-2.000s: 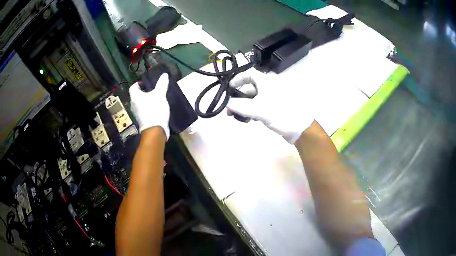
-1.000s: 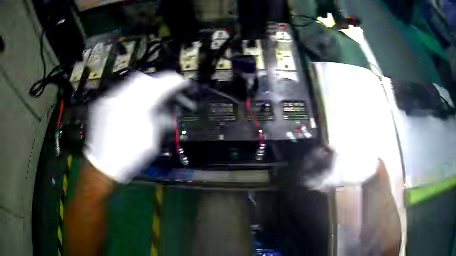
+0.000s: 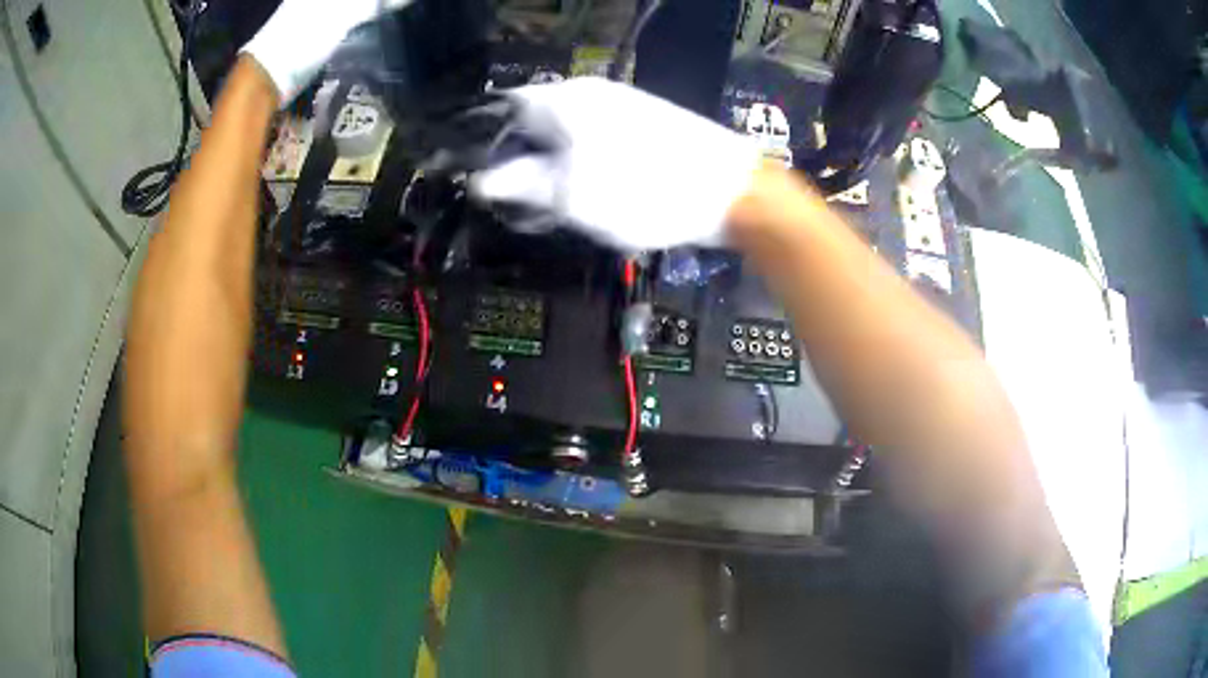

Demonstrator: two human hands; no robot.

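Note:
My left hand [image 3: 311, 40], white-gloved, is at the top left, partly cut off by the frame. Its fingers reach to a dark power adapter [image 3: 444, 60]; their hold is hidden. My right hand [image 3: 623, 159], white-gloved and blurred, is closed on a dark bundle of output cord [image 3: 490, 139] just below that adapter. The black test station [image 3: 570, 404] lies under both hands, with pale test sockets [image 3: 355, 139], red test leads [image 3: 421, 351] and small lit lights. Whether a plug sits in a socket there is hidden.
More dark adapters stand at the back, one at the right [image 3: 881, 80]. A white-covered ledge [image 3: 1047, 344] runs down the right side, with a lime-green strip [image 3: 1172, 592] beyond. A shallow tray [image 3: 702, 514] with blue items is below the station's front. A grey cabinet [image 3: 53, 331] is at left.
The view has swung from the ledge to the test station. My left hand has moved to the station's back left; my right hand has come from the ledge over the station to the dark cord.

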